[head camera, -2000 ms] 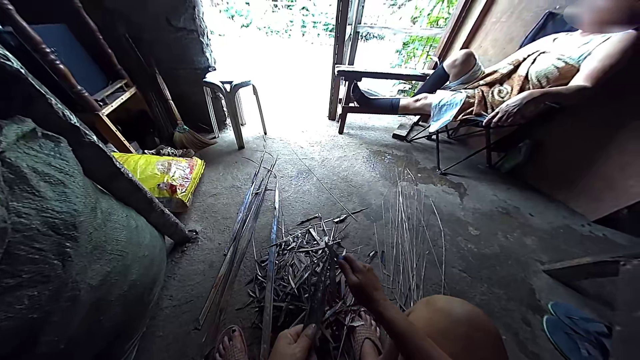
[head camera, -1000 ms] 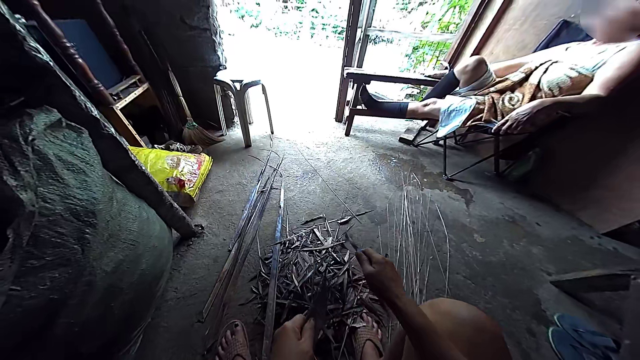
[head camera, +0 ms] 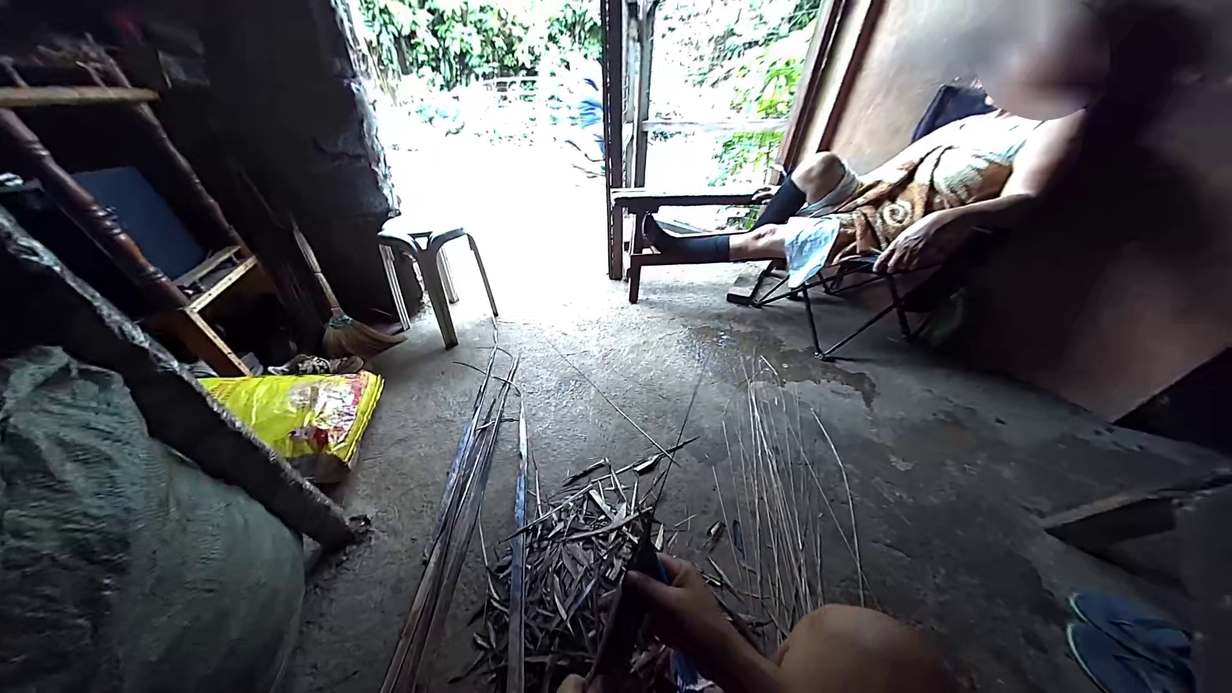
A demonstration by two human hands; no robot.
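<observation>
My right hand [head camera: 679, 599], at the lower middle, is closed around a dark tool, perhaps a knife, against a dark leaf strip [head camera: 624, 611]. Only a small part of my left hand [head camera: 572, 684] shows at the bottom edge, at the lower end of the strip; its fingers are mostly out of view. Below and around my hands is a heap of dark leaf scraps [head camera: 568, 577] on the concrete floor. Long dark leaf strips [head camera: 452, 539] lie left of the heap. Thin stripped leaf ribs [head camera: 780, 481] are spread on the floor to the right.
A large green sack [head camera: 173, 539] and a yellow bag [head camera: 298, 414] stand on the left, near a broom [head camera: 351, 332] and a stool [head camera: 438, 260]. A person [head camera: 924, 202] reclines in a folding chair at the right, feet on a wooden bench [head camera: 688, 197]. Blue slippers [head camera: 1126, 635] lie lower right.
My left hand, in fuller view one second ago, now shows only at the bottom edge. My right hand has moved nearer the dark strip. The view has tilted up somewhat.
</observation>
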